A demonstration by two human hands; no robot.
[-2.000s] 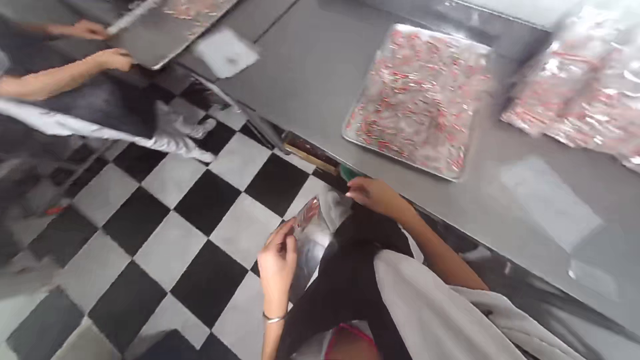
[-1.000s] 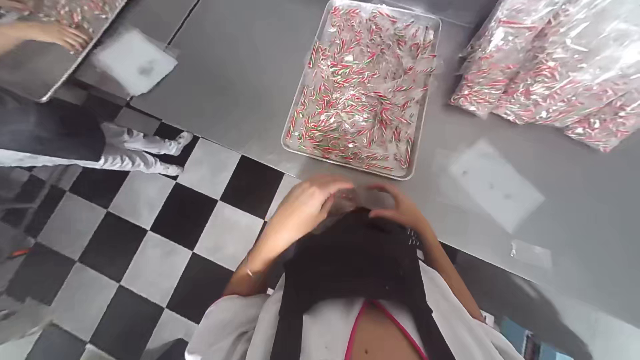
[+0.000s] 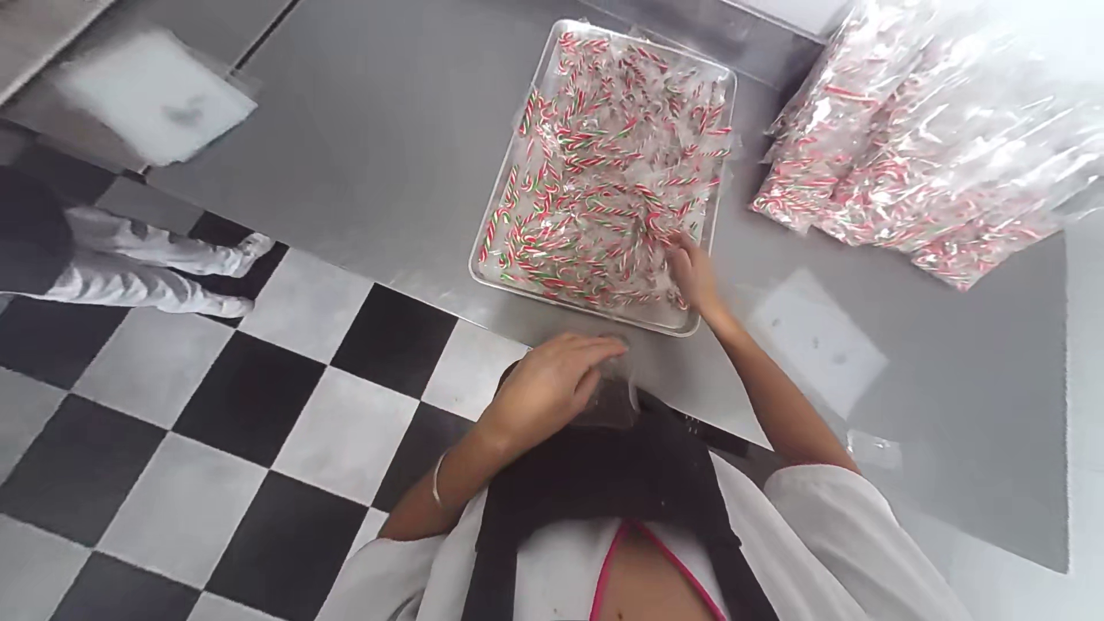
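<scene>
My left hand (image 3: 552, 379) holds a small clear plastic bag (image 3: 614, 392) at the metal table's front edge, close to my black apron. Reaching over the near right corner of a metal sheet tray (image 3: 595, 312), my right hand (image 3: 690, 267) has its fingertips among small wrapped candy canes (image 3: 595, 207). They are striped red, white and green and cover most of the tray. Whether my right fingers grip a candy is hidden.
Large clear bags of candy canes (image 3: 880, 172) lie at the back right of the metal table (image 3: 379, 155). White sheets (image 3: 815, 341) lie right and far left; a small clear packet (image 3: 873, 450) is at the right. A person in pale trousers (image 3: 147, 267) stands at left on the checkered floor.
My right hand has moved from beside my left hand at the table edge forward onto the tray. My left hand stays near the edge. The view has shifted.
</scene>
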